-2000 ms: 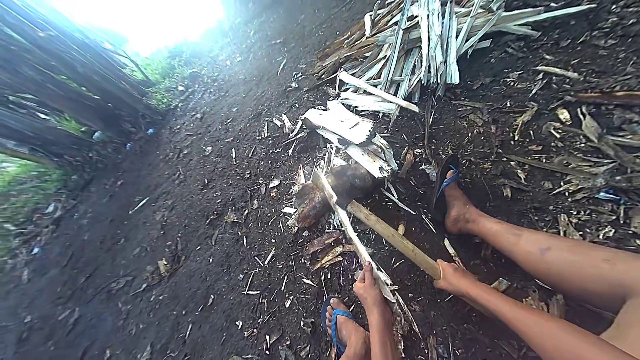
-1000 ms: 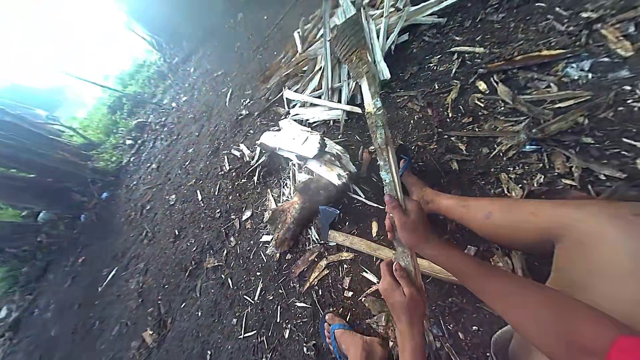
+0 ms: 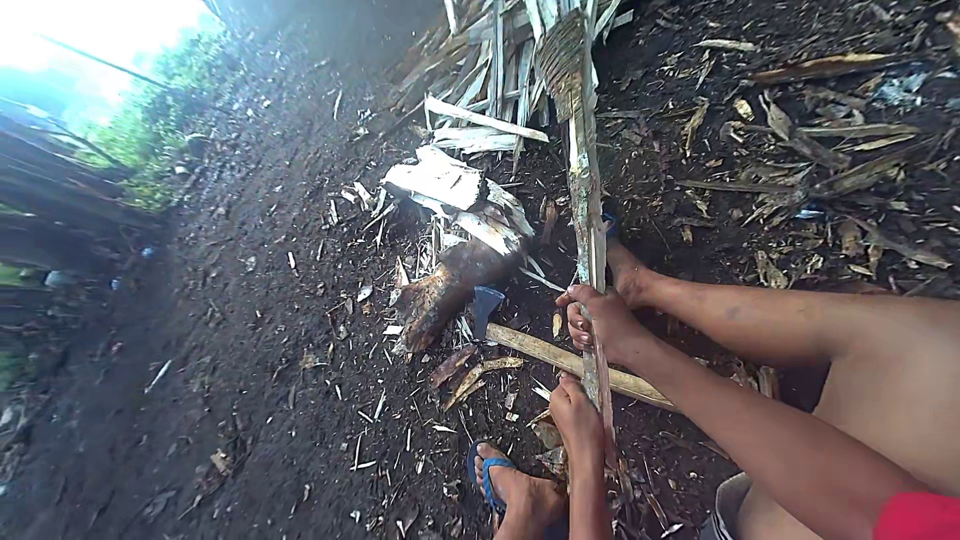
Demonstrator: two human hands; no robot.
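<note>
A long, rough strip of split wood (image 3: pixel 583 172) stands out in front of me, its wide ridged end toward the woodpile. My right hand (image 3: pixel 604 322) is closed around its lower part. Nearer to me, my left hand (image 3: pixel 577 412) grips the same strip close to its lower end. Under the strip lies an axe, its blue-grey head (image 3: pixel 486 309) against a short dark log (image 3: pixel 442 292) and its wooden handle (image 3: pixel 536 349) passing beneath the strip toward the right. Pale split wood chunks (image 3: pixel 439 178) rest at the log's far end.
Beyond the log is a pile of split sticks (image 3: pixel 487 82). Bark and chips litter the dark soil, thickly on the right (image 3: pixel 825 150). My foot in a blue flip-flop (image 3: pixel 499 480) is near the left hand; my other foot (image 3: pixel 626 274) is beside the strip. Greenery (image 3: pixel 150 157) stands at upper left.
My right hand has let go of the axe handle and taken hold of the wood strip. The axe now lies on the ground. The strip has been raised and reaches farther forward, over the woodpile's edge.
</note>
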